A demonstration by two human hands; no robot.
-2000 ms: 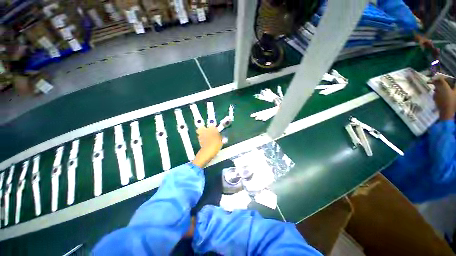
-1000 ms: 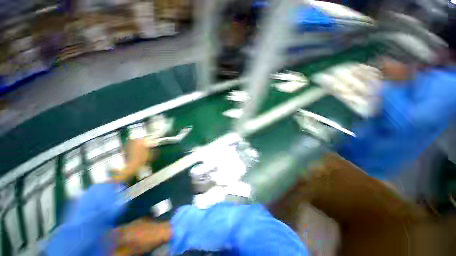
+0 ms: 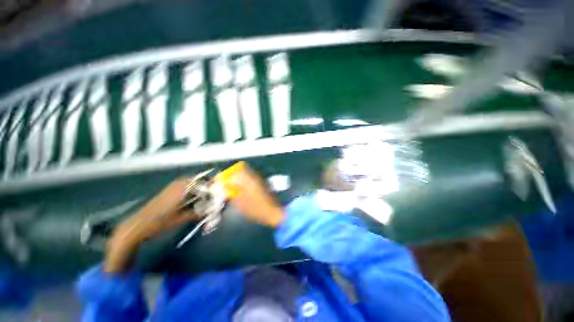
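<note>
The frame is blurred. My left hand (image 3: 157, 207) is closed around a bunch of watches (image 3: 204, 200) over the dark green bench, low left of centre. Thin straps and dark heads stick out between my hands. My right hand (image 3: 255, 200) meets the bunch from the right, with orange-yellow covers (image 3: 233, 178) on its fingertips against the watches. Whether its fingers grip a watch or a wipe is hidden by blur. White-strapped watches (image 3: 280, 94) lie in a row on the green belt beyond the pale rail.
A bright, shiny plastic and white pile (image 3: 371, 170) lies right of my hands, a small white piece (image 3: 279, 182) nearer. Bent watches stand at left (image 3: 94, 231) and far right (image 3: 525, 166). A pale post crosses upper right. A brown box (image 3: 481, 270) sits below the bench edge.
My left hand has come back from the belt to the bench, now with a bunch of watches. My right hand has come up beside it. The view has swung down and left.
</note>
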